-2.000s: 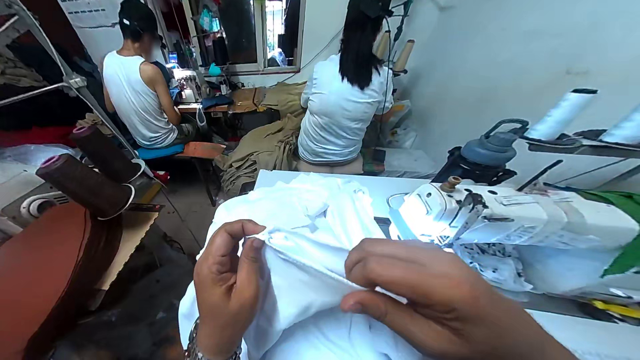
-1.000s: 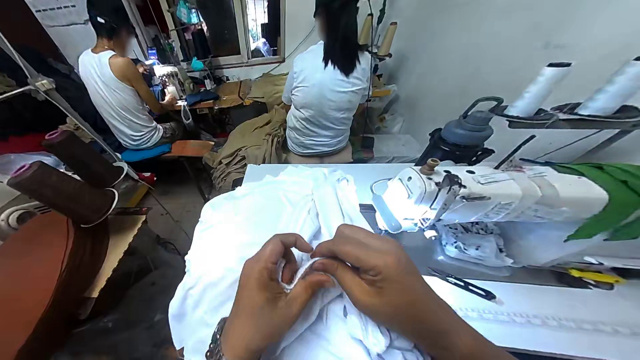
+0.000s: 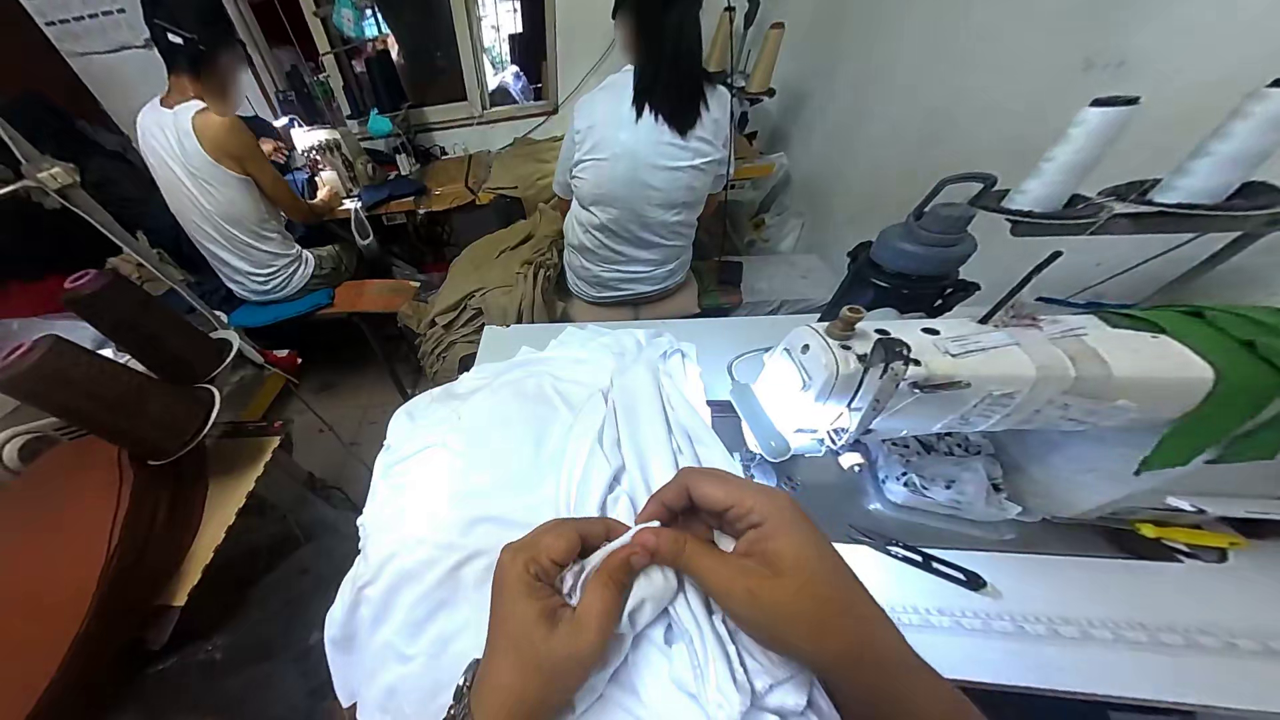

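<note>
White fabric (image 3: 480,450) lies heaped over the front of the sewing table and hangs off its left side. My left hand (image 3: 555,600) pinches a folded edge of it between thumb and fingers. Close against it, my right hand (image 3: 735,560) pinches the same edge, the two thumbs nearly touching. Right of my hands stands a white sewing machine (image 3: 1000,375) with its lamp lit. Black thread snips (image 3: 925,560) lie on the table beside my right forearm.
Thread cones (image 3: 1075,155) stand on a rack at right, near a grey jug (image 3: 925,240). Green cloth (image 3: 1220,380) drapes the machine. A yellow-handled tool (image 3: 1190,535) lies at right. Brown thread cones (image 3: 120,400) are at left. Two people sit ahead, one at a machine (image 3: 330,160).
Two seconds ago my hands were apart with an edge of the white fabric stretched between them. They have come together on a bunched edge. The snips have come into sight.
</note>
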